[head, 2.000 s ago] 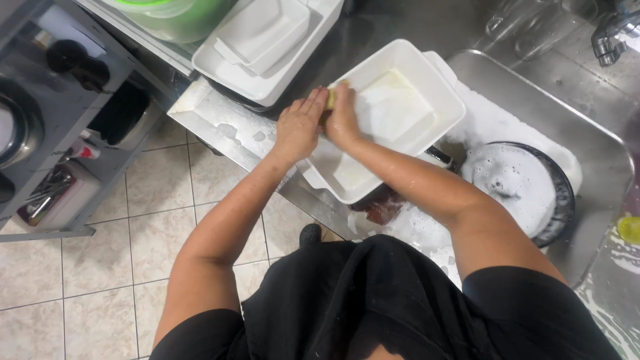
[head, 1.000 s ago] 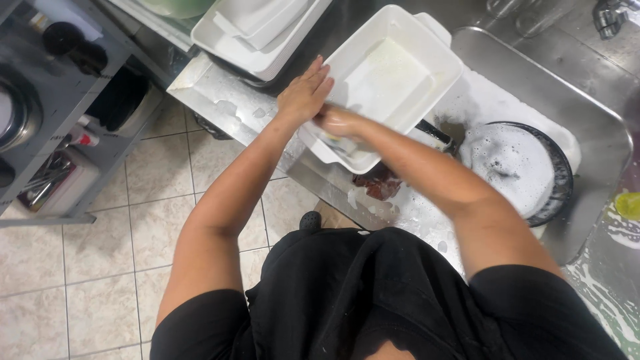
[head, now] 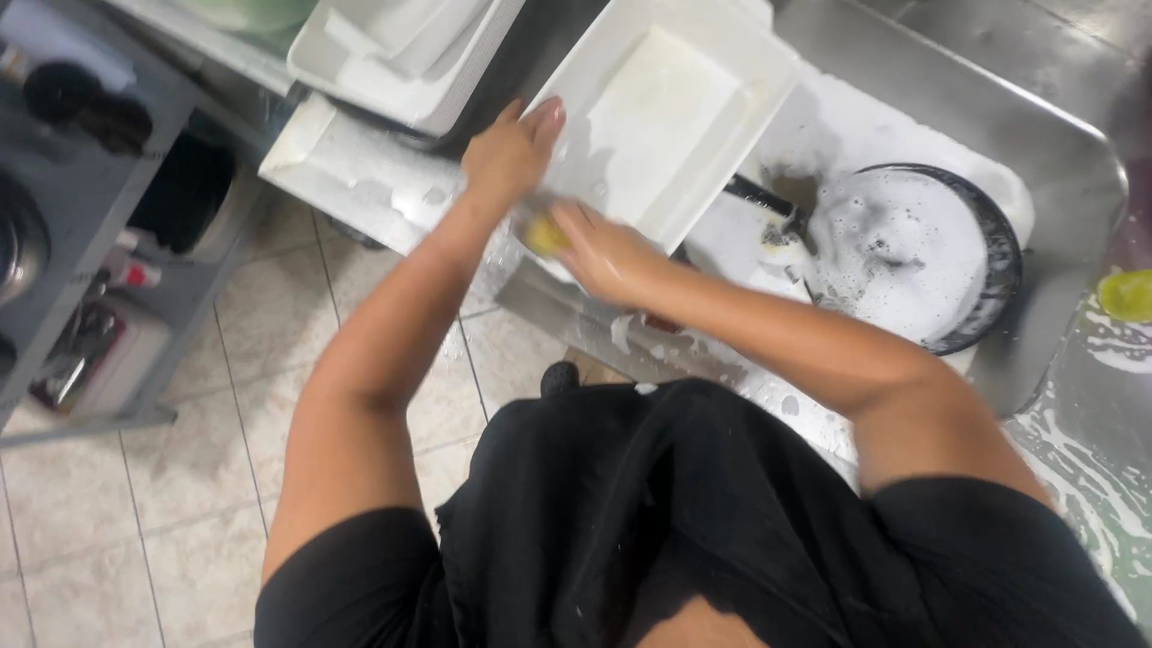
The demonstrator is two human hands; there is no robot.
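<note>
A white rectangular baking dish [head: 666, 117] is tilted over the sink's near left edge. My left hand [head: 513, 148] grips its left rim, fingers over the wall. My right hand [head: 603, 252] holds a yellow sponge [head: 544, 236] against the outside of the dish near its lower left corner; the hand is slightly blurred. To the right, a black frying pan [head: 1008, 261] full of white suds sits in the sink, its handle pointing left and partly hidden by the dish.
Steel sink walls [head: 1080, 153] rise at the right, with a yellow-green object [head: 1125, 295] on the sudsy counter beyond. Stacked white dishes [head: 360, 81] stand at the upper left. A grey shelf unit [head: 171, 153] holding cookware is at far left, over a tiled floor [head: 180, 504].
My right hand with the sponge has moved from inside the dish to its outer lower left side. My left hand has shifted onto the left rim, and the dish has moved up and tilted.
</note>
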